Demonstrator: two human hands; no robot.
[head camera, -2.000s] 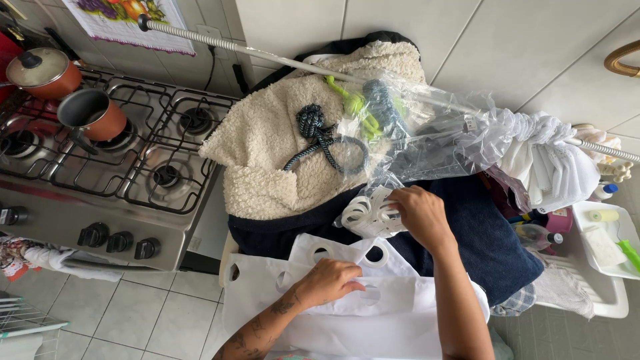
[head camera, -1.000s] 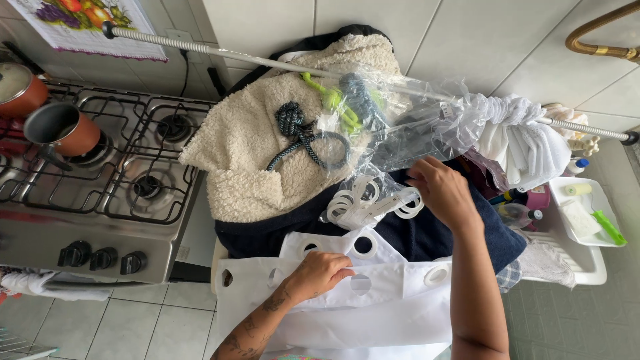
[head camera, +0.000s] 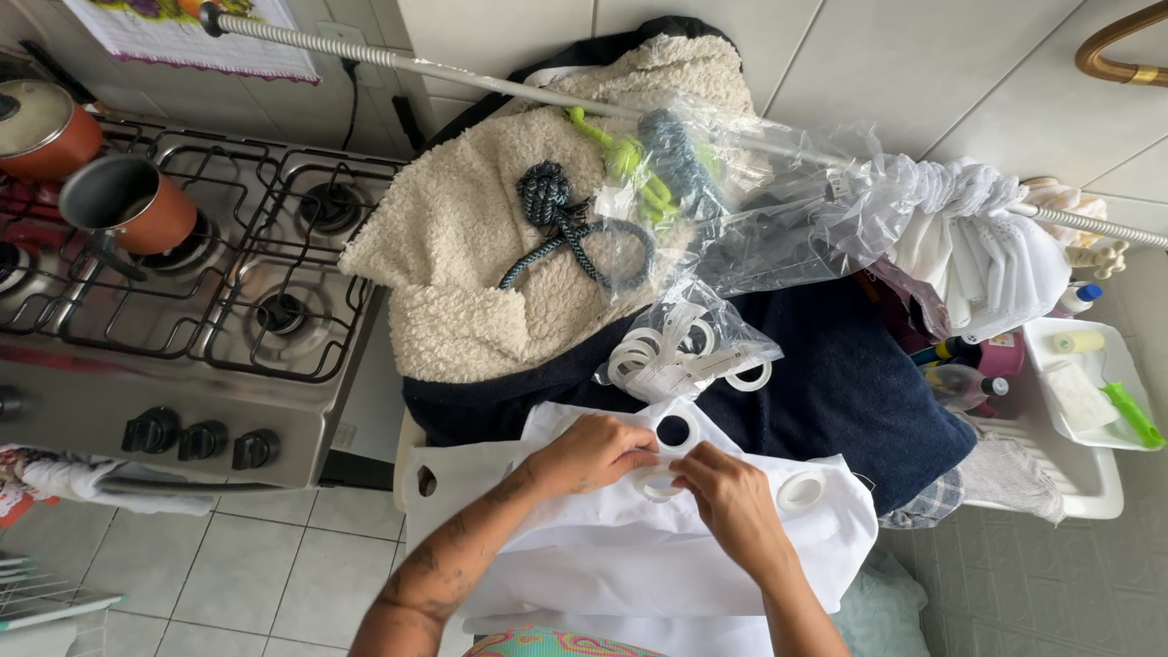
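Observation:
White curtain fabric lies across the lower middle. My left hand holds the fabric at the left of a white ring. My right hand pinches that ring's right side at the cloth. Just above them, a white grommet frames a dark opening, and another grommet is set to the right. At the left edge of the cloth is a bare hole. Behind the hands, a clear plastic bag of white rings rests on navy fabric; one loose ring is beside it.
A spring tension rod crosses above a fleece blanket, rope toys and clear plastic. White lace cloth hangs bunched on the rod. A gas stove with pots stands left; a white tray is right.
My right hand has moved from the bag of rings down to the white cloth, where a ring now lies between both hands. My left hand stays on the cloth.

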